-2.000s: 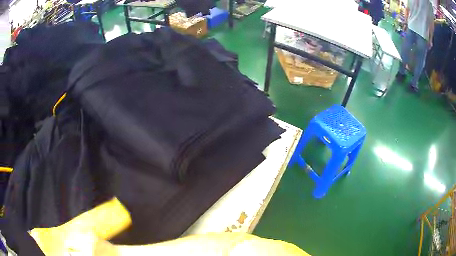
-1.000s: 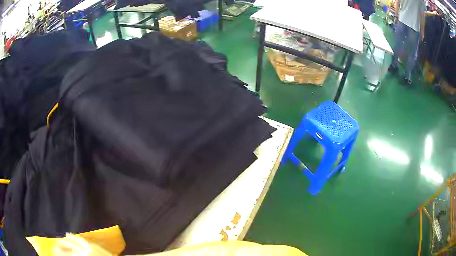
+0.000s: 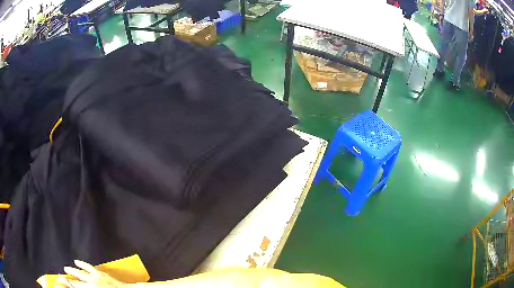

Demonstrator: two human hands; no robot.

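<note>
A yellow marking template (image 3: pixel 128 268) shows at the bottom left edge, in front of the dark cloth. My right hand (image 3: pixel 84 275) is on the template with its fingers over it, and my forearm runs in from the bottom edge. The hand is cut off by the lower edge, so its thumb and grip are partly hidden. My left hand is not in view. A tall heap of black garment pieces (image 3: pixel 169 124) covers the left of the view, with stacked, layered edges towards the right.
The worn white table (image 3: pixel 248 230) shows along the heap's right side, its edge chipped. A blue stool (image 3: pixel 369 138) stands on the green floor to the right. A white table (image 3: pixel 344 25) and a person (image 3: pixel 455 39) are farther back. A yellow metal frame (image 3: pixel 474 259) is at the lower right.
My right hand and the template have moved down towards the bottom edge since the earliest frame. The fingers now show more clearly on the template. The whole view has shifted slightly; the heap looks unchanged.
</note>
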